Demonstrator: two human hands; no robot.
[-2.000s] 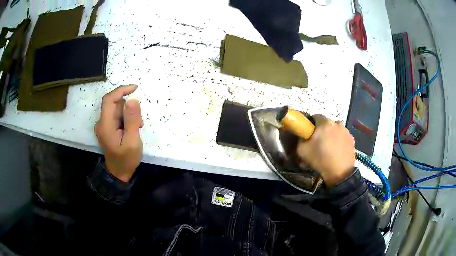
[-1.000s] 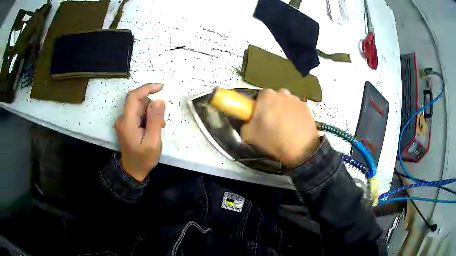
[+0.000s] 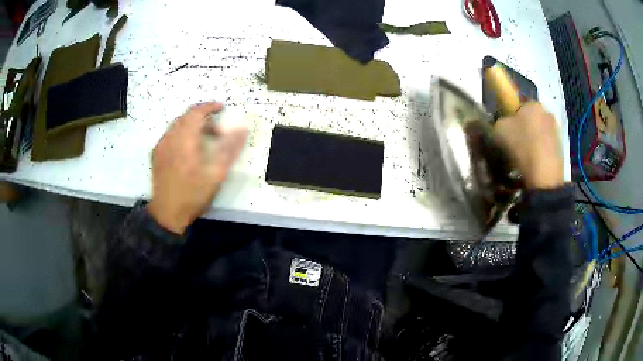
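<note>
A piece with a black face and narrow olive edge (image 3: 325, 161) lies flat near the front middle of the table, uncovered. My right hand (image 3: 530, 144) is shut on the handle of the steam iron (image 3: 471, 151), right of the piece; the iron is blurred and tilted, and whether it touches the table I cannot tell. My left hand (image 3: 194, 162) is left of the piece, blurred, empty, fingers apart. Olive cut pieces (image 3: 324, 69) lie behind it, partly under dark interfacing (image 3: 352, 25).
The black-topped finished stack (image 3: 87, 99) sits on larger olive panels (image 3: 60, 141) at left. An olive scraps bundle (image 3: 15, 116) is at the far left edge. Red-handled shears (image 3: 484, 15) lie at the back right. The iron rest (image 3: 518, 88) is at right, near the red-and-black steam generator (image 3: 599, 134).
The iron has moved right in my right hand, off the black-faced piece it covered. My left hand stays open and is blurred. The camera view has shifted.
</note>
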